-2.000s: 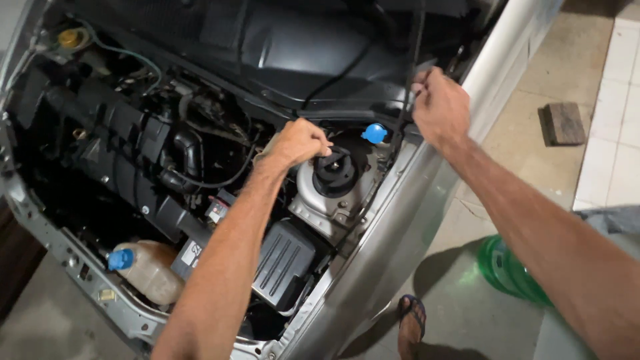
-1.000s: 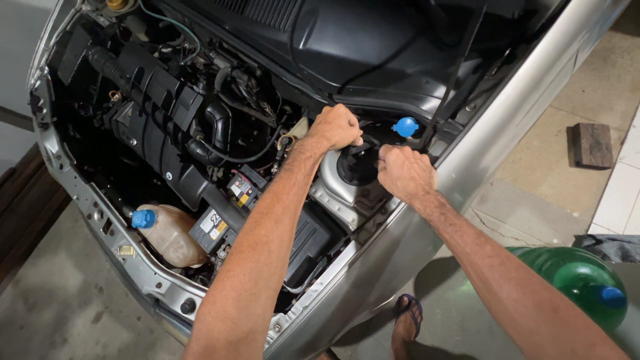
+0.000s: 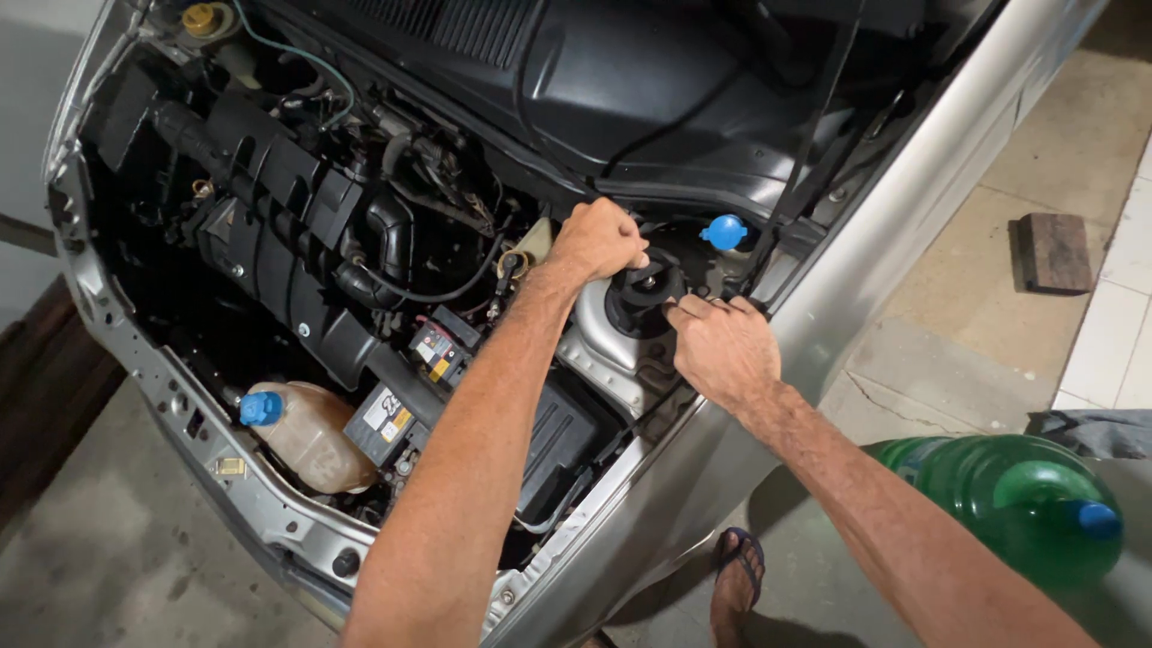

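My left hand (image 3: 601, 239) is at the upper left edge of the black round strut top mount (image 3: 646, 292) in the car's engine bay, fingers curled over its rim. On the mount's right side is my right hand (image 3: 724, 346), knuckles up and fingertips at the edge. What the fingers pinch, if anything, is hidden. Around the mount lies the silver strut tower (image 3: 598, 328). A blue washer filler cap (image 3: 724, 232) sits just above and right of it. The battery (image 3: 562, 441) is below, partly behind my left forearm.
A coolant tank (image 3: 315, 441) with a blue cap stands at the bay's front. The engine (image 3: 279, 225) fills the left. Along the right runs the silver fender (image 3: 864, 270). On the floor are a green water jug (image 3: 999, 495) and a dark block (image 3: 1055, 254); a sandaled foot (image 3: 738, 576) shows below.
My right hand has come down from the thin rod near the fender to the right side of the strut mount. My left hand stays by the mount.
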